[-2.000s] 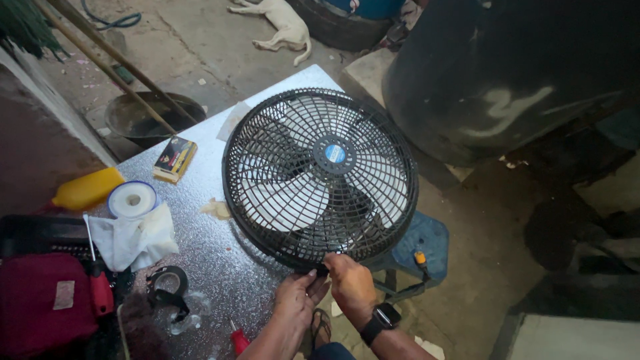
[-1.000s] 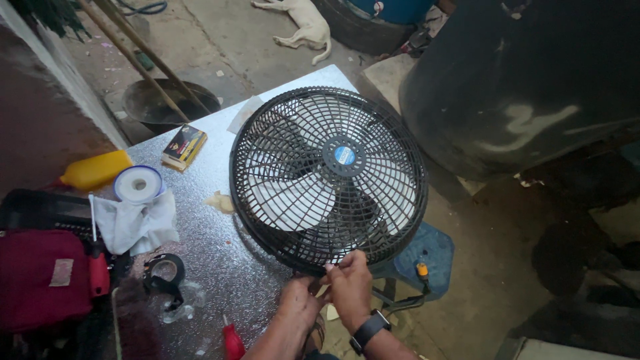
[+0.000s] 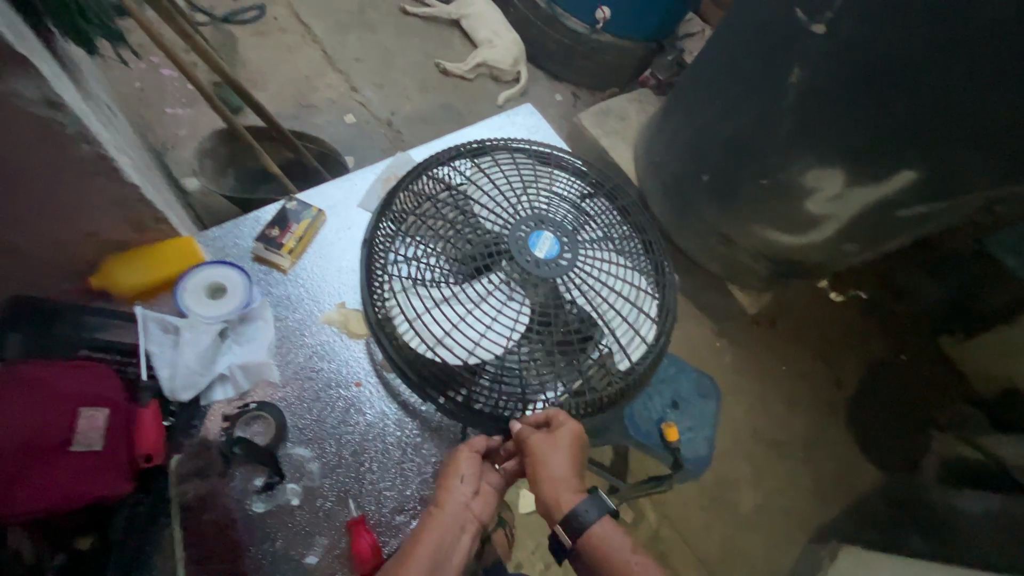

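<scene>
A black fan with a round wire-like grille (image 3: 544, 276) and pale blades lies tilted on the silvery table, its hub badge facing up. My left hand (image 3: 472, 480) and my right hand (image 3: 552, 452) meet at the grille's near rim, fingertips pinched together. Something small may be between them, but the fingers hide it. A watch with a dark strap (image 3: 588, 516) is on my right wrist. Left of my hands lie a red-handled screwdriver (image 3: 364, 544) and a roll of black tape (image 3: 256, 428).
On the silvery table (image 3: 320, 376) are a small box (image 3: 290, 232), a yellow bottle (image 3: 148, 266), a white tape spool (image 3: 214, 290), a white cloth (image 3: 212, 352) and a maroon bag (image 3: 64, 440). A blue stool (image 3: 676, 400) stands right of it; a dog (image 3: 484, 40) lies beyond.
My hands stay at the grille's near rim, and their fingers have shifted closer together since the earliest frame. The fan has not plainly moved on the table.
</scene>
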